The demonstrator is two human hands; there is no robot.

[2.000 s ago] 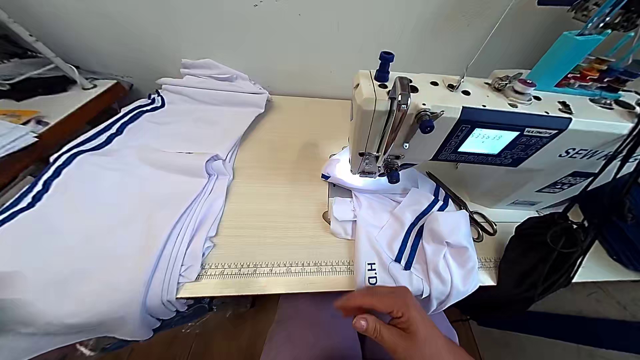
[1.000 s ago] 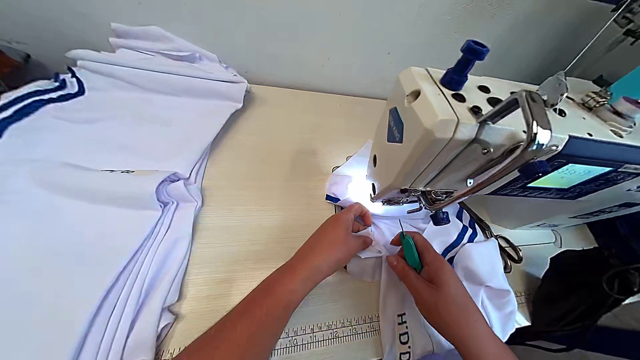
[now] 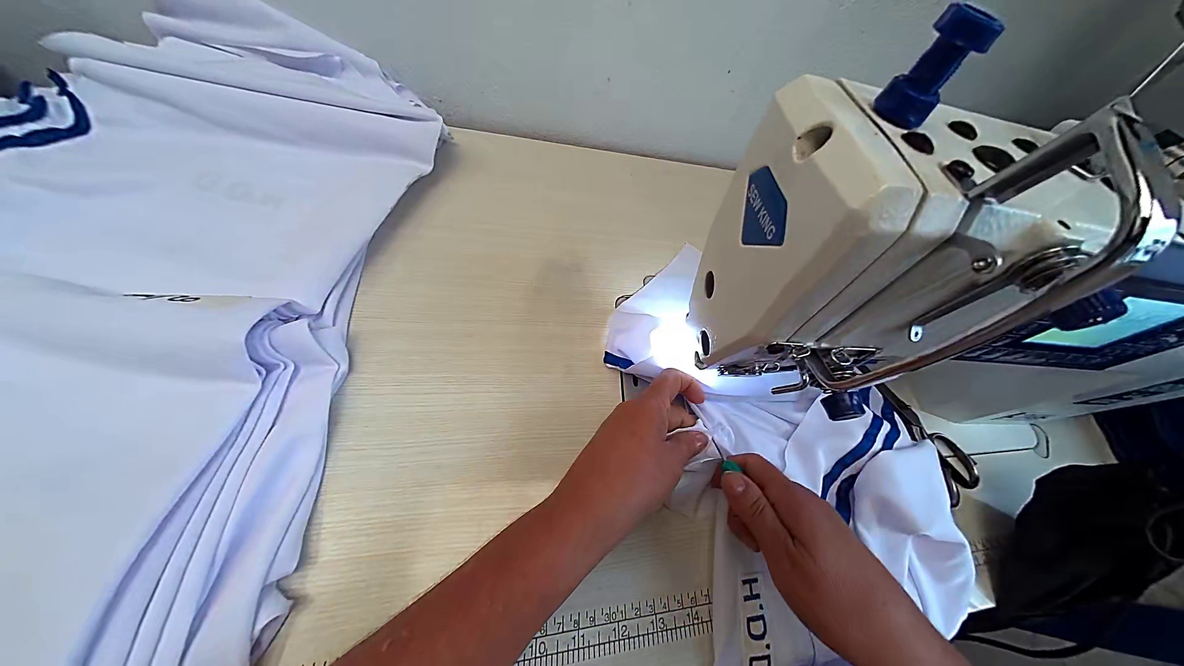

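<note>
My left hand [image 3: 652, 444] pinches a fold of the white garment [image 3: 754, 421] just in front of the sewing machine's needle area. In my right hand [image 3: 772, 513] is a small green-handled tool [image 3: 732, 466], its thin metal tip touching the cloth close to my left fingertips; its exact kind cannot be told. The garment has blue stripes and dark printed letters, and part of it lies under the head of the industrial sewing machine [image 3: 832, 231], lit by the machine's lamp. The presser foot is partly hidden.
Layered white fabric pieces [image 3: 185, 370] with blue stripes cover the left of the wooden table [image 3: 444, 370]. Scissors [image 3: 953, 462] lie right of the garment, beside a black cloth item [image 3: 1064, 527]. A printed measuring scale [image 3: 620, 629] runs along the front edge. Behind stands a grey wall.
Two seconds ago one hand showed, at the table's front edge. Both hands are now at the cloth, the right holding the green-handled tool. The view has moved closer to the machine.
</note>
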